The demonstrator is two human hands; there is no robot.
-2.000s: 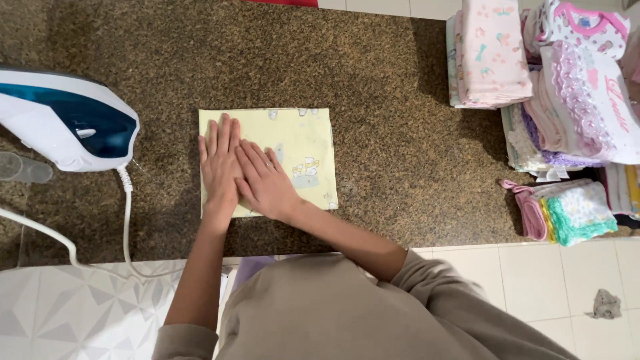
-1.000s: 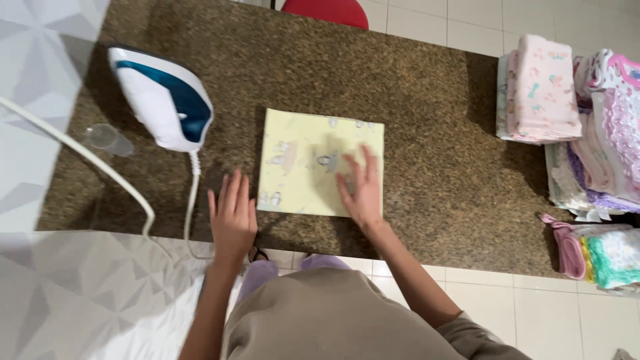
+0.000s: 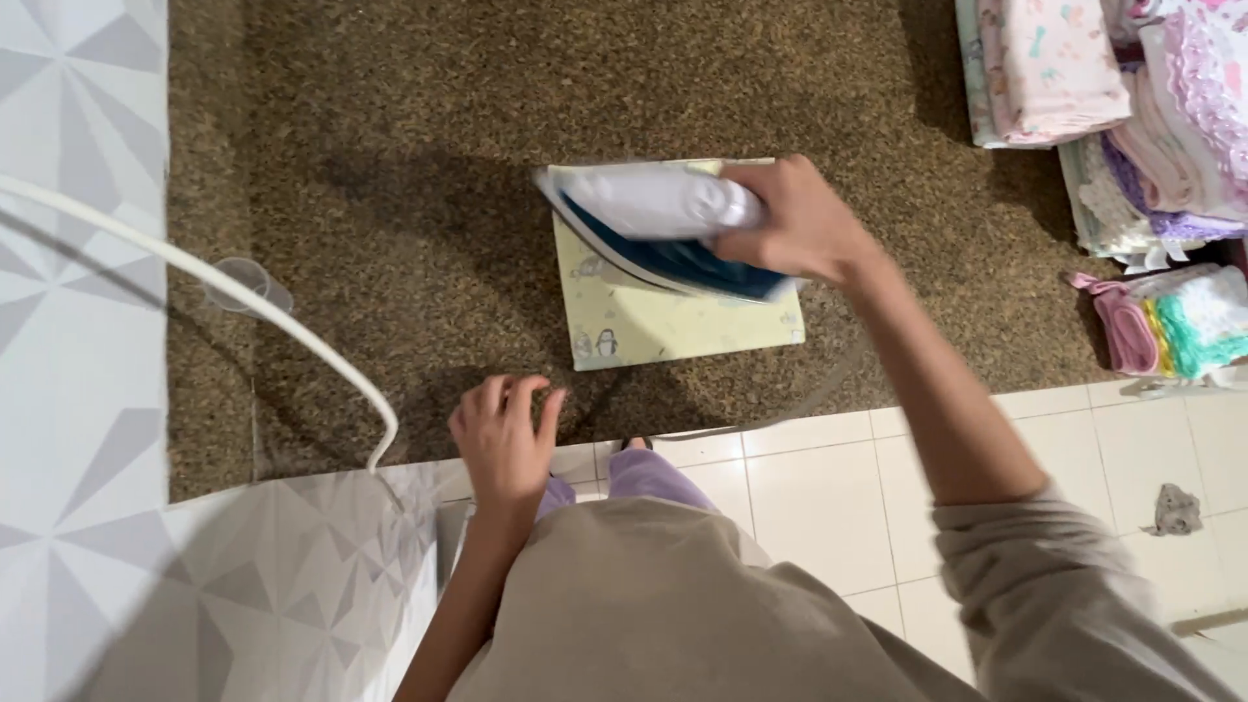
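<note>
My right hand [image 3: 795,224] grips the handle of a white and teal clothes iron [image 3: 653,219], which lies over the upper part of a folded pale yellow cloth [image 3: 673,327] printed with small animals. The iron's tip points left, and its outline is blurred. Whether its soleplate touches the cloth cannot be told. My left hand [image 3: 507,429] is at the counter's near edge, below and left of the cloth, with its fingers slightly bent and apart and nothing in them. The iron's cord [image 3: 819,390] trails from beneath my right forearm towards the near edge.
The cloth lies on a brown speckled stone counter [image 3: 390,127]. Stacks of folded baby clothes [image 3: 1053,73] and small rolled cloths [image 3: 1131,327] are at the right. At the left, a clear plastic cup [image 3: 249,283] lies under a thick white cord [image 3: 302,336].
My right hand has left the cloth and taken hold of the iron, which stood left of the cloth and is now over it. My left hand remains near the counter's edge.
</note>
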